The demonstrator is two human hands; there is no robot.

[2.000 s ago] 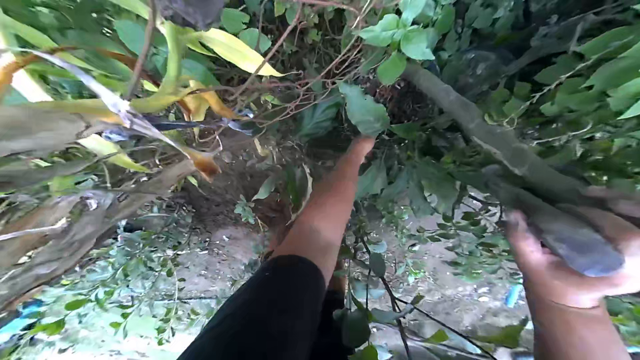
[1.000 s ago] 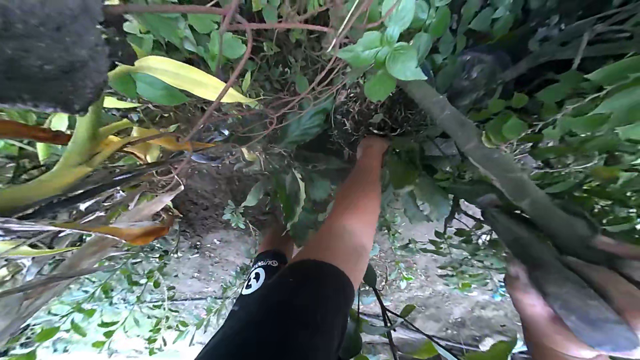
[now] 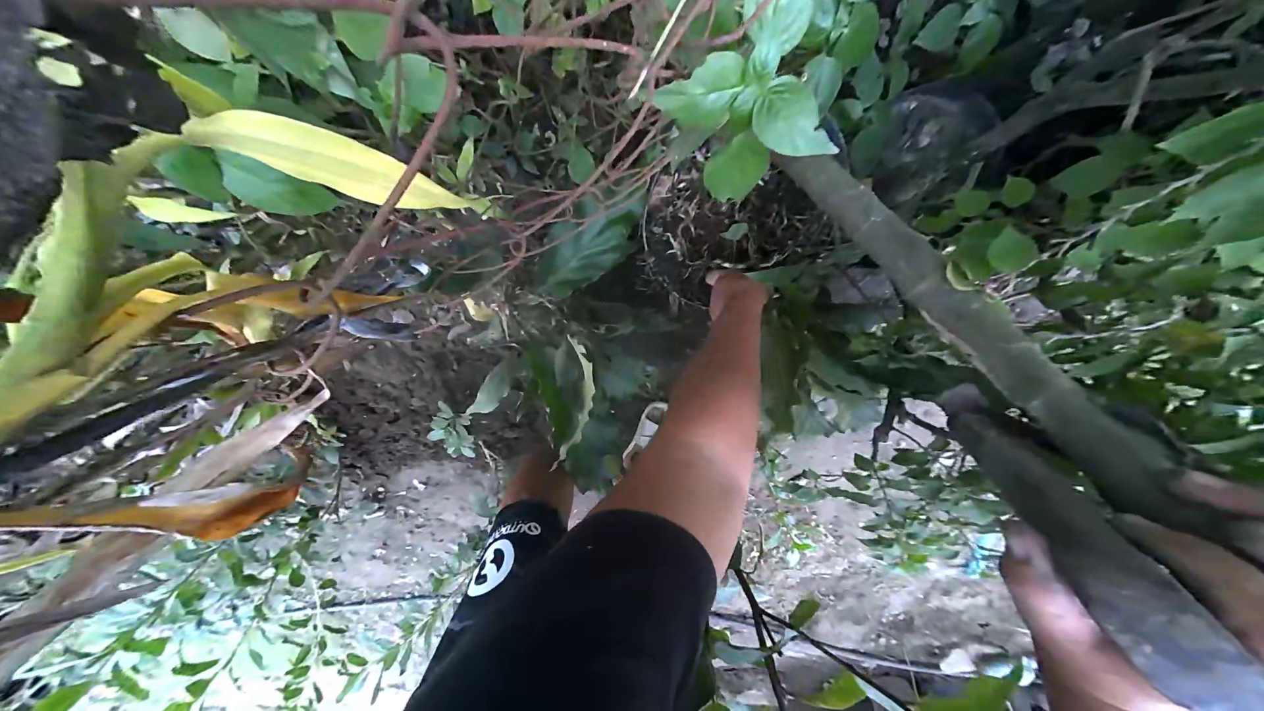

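My right hand (image 3: 1076,612) is at the lower right, cut off by the frame edge. Its fingers are around a dark grey, elongated piece (image 3: 1096,563), wood or a tool, I cannot tell. More fingertips touch the lower end of a thick grey-green branch (image 3: 968,306), which slants from the upper middle down to the right, just above the dark piece. My left hand is out of view. My legs in black shorts (image 3: 583,632) show at the centre; one bare shin (image 3: 706,425) reaches up among leaves towards a dark tangle of roots or dry stems (image 3: 711,217).
Reddish vines (image 3: 434,128) cross the upper left. Yellowing long leaves (image 3: 316,158) and dry brown ones (image 3: 227,513) crowd the left side. A dark, blurred mass (image 3: 25,128) is at the left edge. Green foliage covers the right; bare soil (image 3: 395,523) lies below.
My right hand and the dark piece have shifted towards the right edge, and less of the hand shows. The view has moved somewhat over the plants.
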